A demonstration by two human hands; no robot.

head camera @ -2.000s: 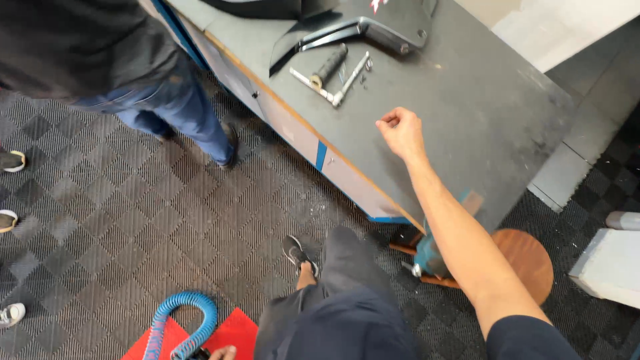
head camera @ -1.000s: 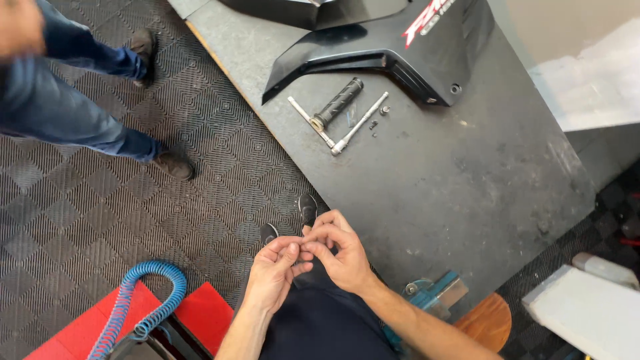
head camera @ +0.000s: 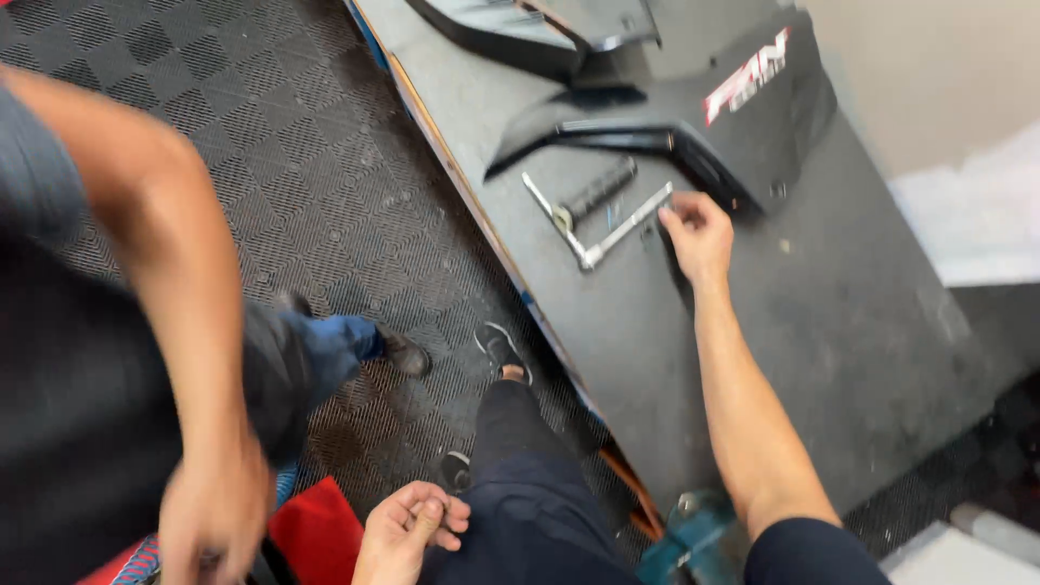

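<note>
My right hand (head camera: 700, 231) reaches over the grey workbench, its fingertips beside the end of an L-shaped metal wrench (head camera: 630, 223); whether it pinches a small part is unclear. A black rubber handlebar grip (head camera: 597, 195) lies inside the angle of the wrench, and small dark hardware (head camera: 647, 236) sits close to the fingers. Low in the view, my left hand (head camera: 414, 524) is off the bench with fingers curled and thumb near the index finger; something tiny may be between them, too small to tell.
Black plastic motorcycle fairings (head camera: 731, 122) rest on the bench (head camera: 829, 325). A teal bench vise (head camera: 691, 540) is at its near corner. At left a co-worker's arm (head camera: 187, 268) hangs over a red surface (head camera: 317, 528) with a coiled blue hose (head camera: 140, 561).
My hands were together a second ago; now they are apart, the right one over the bench by the wrench. The co-worker has come closer on the left.
</note>
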